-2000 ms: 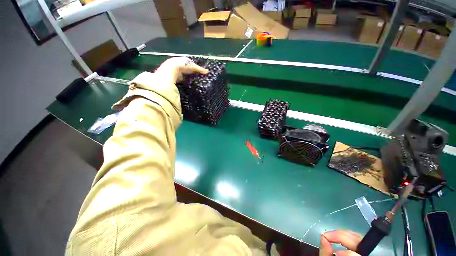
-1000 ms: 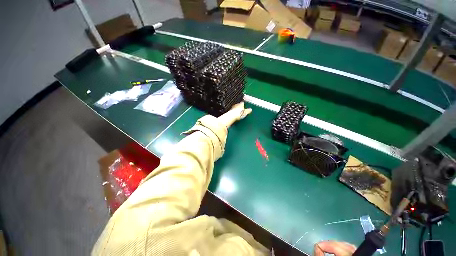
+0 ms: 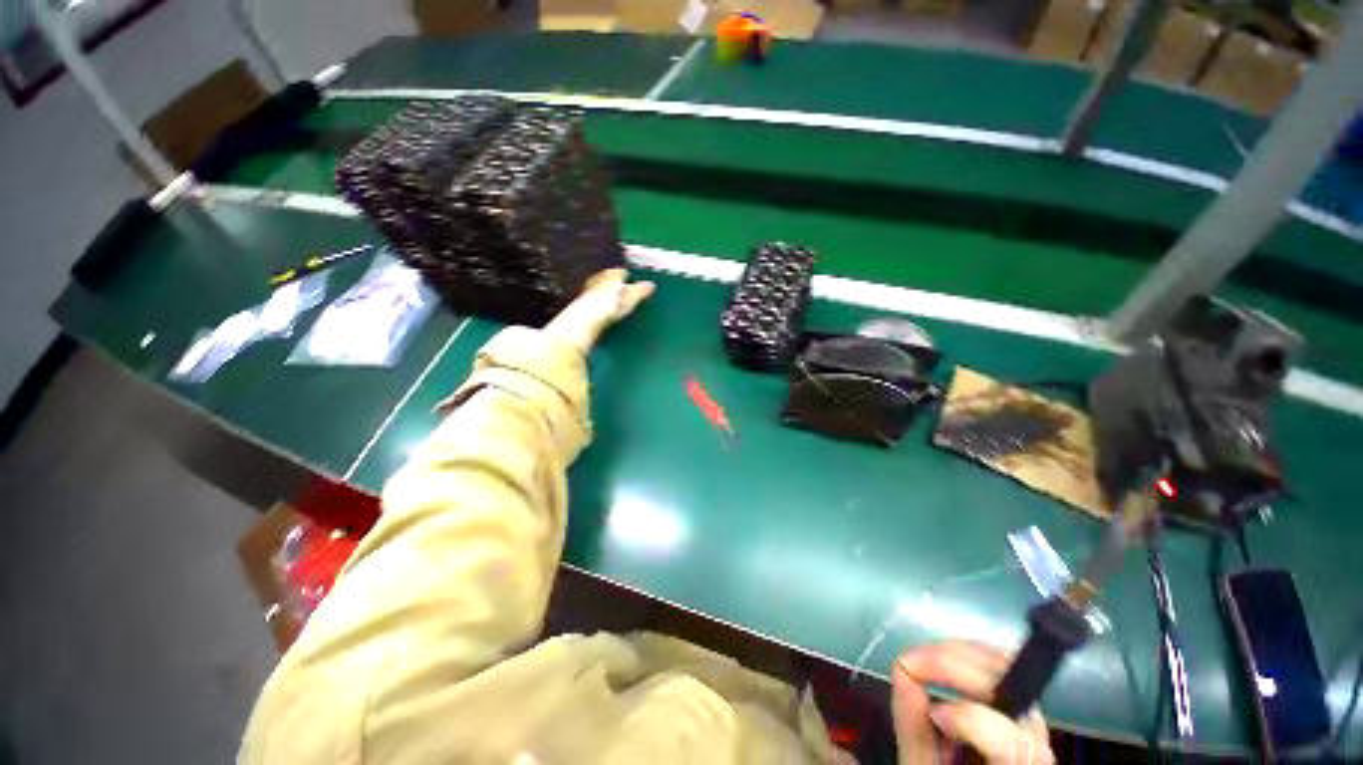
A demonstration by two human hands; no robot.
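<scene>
My left hand (image 3: pixel 601 304) is stretched out to the lower right corner of the large stack of PCB panels (image 3: pixel 493 202). It touches or nearly touches the stack; its fingers are blurred, and whether it grips a panel cannot be told. My right hand (image 3: pixel 964 702), cut off by the bottom edge, holds the soldering iron (image 3: pixel 1045 646) by its black handle, tip pointing up and right. The thin solder wire (image 3: pixel 930 605) lies on the mat by the right hand. A small stack of PCB panels (image 3: pixel 768 307) stands behind the fume extractor fan (image 3: pixel 858 389).
Red lead wires (image 3: pixel 707 404) lie left of the fan. The cardboard scrap pad (image 3: pixel 1022 434) and dark soldering station (image 3: pixel 1191 404) are at the right. A small clear bag (image 3: pixel 1042 562) and smartphone (image 3: pixel 1274 658) lie nearer. Clear bags (image 3: pixel 363 311) lie left of the large stack.
My left hand has moved from the top of the large stack to its lower right corner. The view has shifted since one second ago. The right hand still holds the iron.
</scene>
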